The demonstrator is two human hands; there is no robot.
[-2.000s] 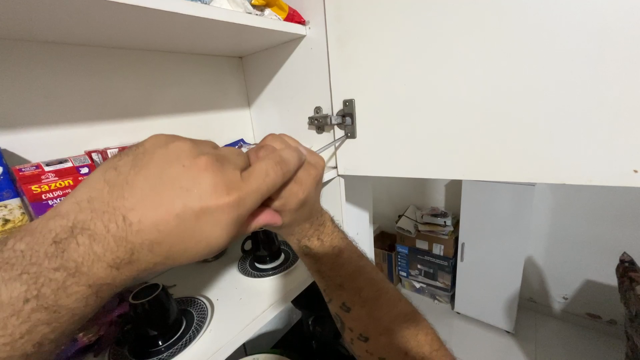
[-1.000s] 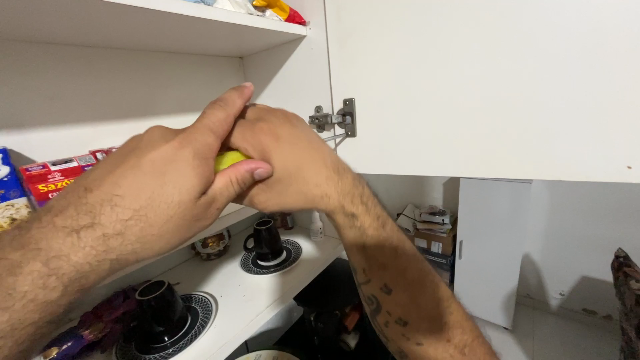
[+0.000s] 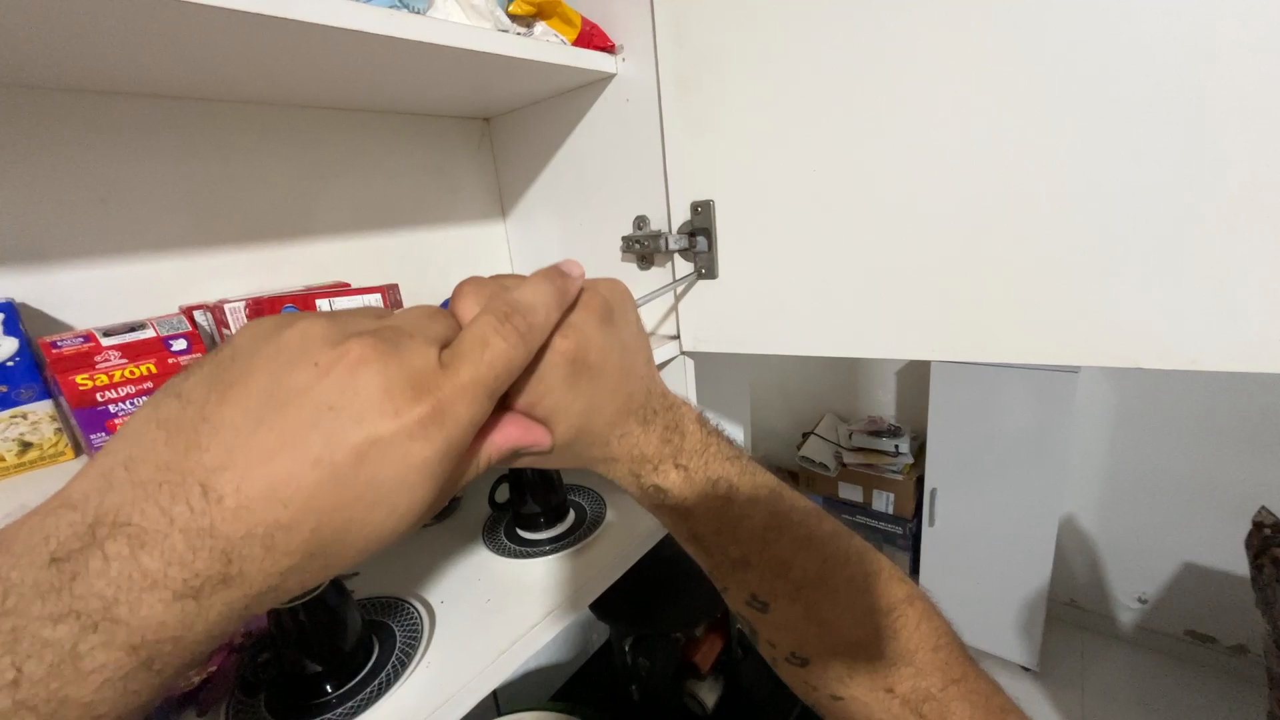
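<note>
Both my hands are wrapped together around the handle of a screwdriver (image 3: 668,289), whose metal shaft runs up and right to the lower screw of a cabinet hinge (image 3: 704,240). The hinge joins the cabinet side wall to the open white door (image 3: 960,180). My left hand (image 3: 370,400) comes from the lower left and overlaps my right hand (image 3: 580,380), which comes from the lower right. The handle is hidden by the fingers at this moment; a yellow-green part of it shows in an earlier frame.
Seasoning boxes (image 3: 120,375) stand on the left of the cabinet shelf. Below are black cups (image 3: 538,498) on patterned saucers (image 3: 595,515). An upper shelf (image 3: 400,50) holds food packets (image 3: 560,20). Past the door's lower edge are stacked cardboard boxes (image 3: 870,492) and a white cabinet (image 3: 990,500).
My fingers have shifted around the handle: a yellow-green part showed between my hands one second ago and is now covered. The shaft still reaches the hinge.
</note>
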